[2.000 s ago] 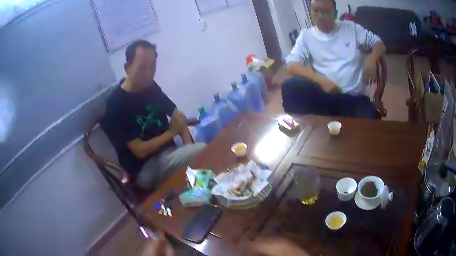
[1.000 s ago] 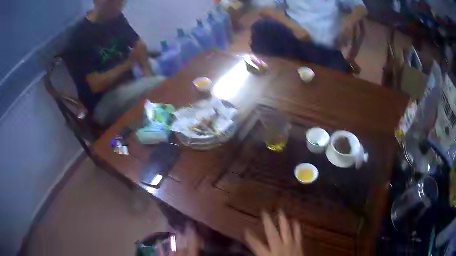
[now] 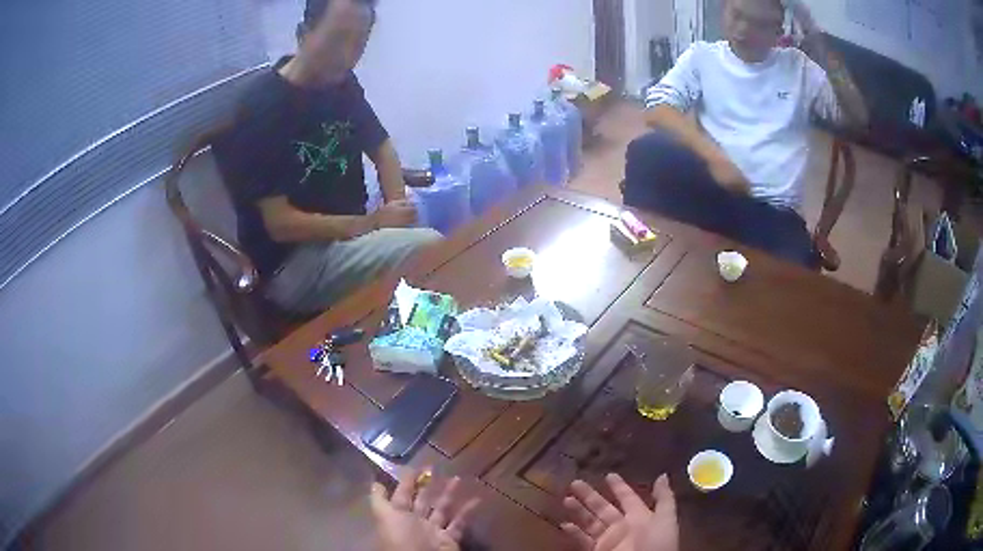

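My left hand (image 3: 426,517) is palm up with fingers spread at the bottom edge. A small orange spot shows at its fingers; I cannot tell whether it is held. My right hand (image 3: 623,519) is palm up, open and empty, below the tea tray (image 3: 587,431). On the tray stand a glass pitcher (image 3: 658,404) with yellow tea at its bottom, a tea cup (image 3: 710,470) of yellow tea, a taller white cup (image 3: 741,407) and a gaiwan (image 3: 790,422) with dark leaves. The gaiwan lid (image 3: 819,442) leans at its right.
Left on the table are keys (image 3: 333,355), a tissue pack (image 3: 413,342), a phone (image 3: 410,418) and a tissue-lined ashtray (image 3: 520,377). Farther cups (image 3: 518,263) (image 3: 732,266) stand before two seated people. Glassware (image 3: 911,517) crowds the right edge. Blue water bottles (image 3: 474,172) line the wall.
The view has tilted and shifted. Both hands, blurred at the lower edge before, are now palm up and spread. The far person has a hand raised to the head. The cups and gaiwan have not moved.
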